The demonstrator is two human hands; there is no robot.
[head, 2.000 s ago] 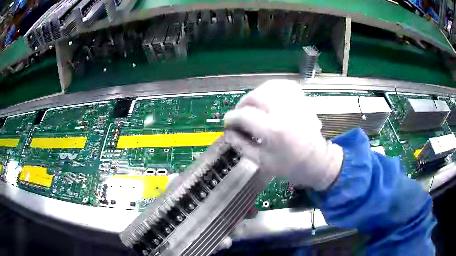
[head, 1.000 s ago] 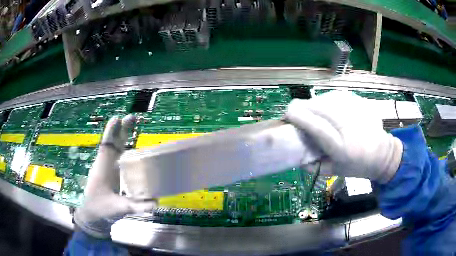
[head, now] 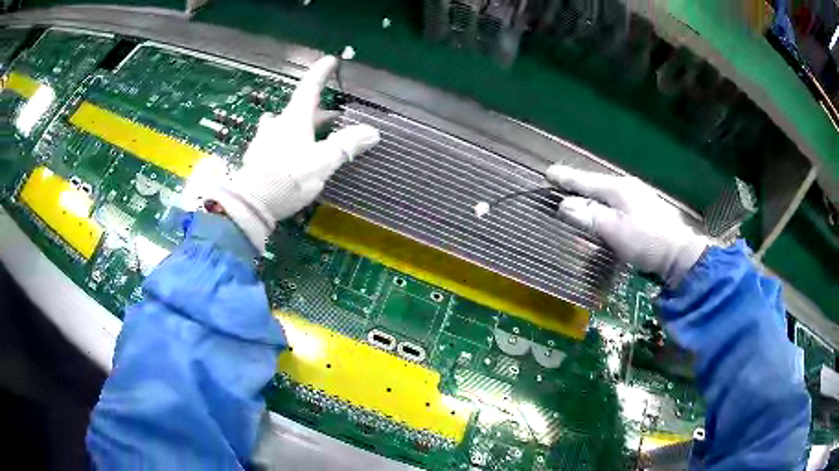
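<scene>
The large heat sink (head: pixel 460 198) lies fins up over the rear of the green circuit board (head: pixel 405 313), just behind and partly over a long yellow strip (head: pixel 451 271). My left hand (head: pixel 299 152), in a white glove, is at its left end, with thumb and fingers spread around that end. My right hand (head: pixel 626 216), also gloved, holds its right end. A thin black lead with a white end (head: pixel 482 209) lies over the fins near my right hand. The underside of the heat sink is hidden.
A stepped yellow strip (head: pixel 368 373) lies on the front of the board. Another board with yellow strips (head: pixel 60 212) is at left. Metal rails (head: pixel 414 87) run behind and in front. A small heat sink (head: pixel 729 210) stands on the green shelf at right.
The heat sink has turned from smooth face showing to fins up and moved from in front of me to the rear of the board. The view has tilted. My left hand has moved to the rear.
</scene>
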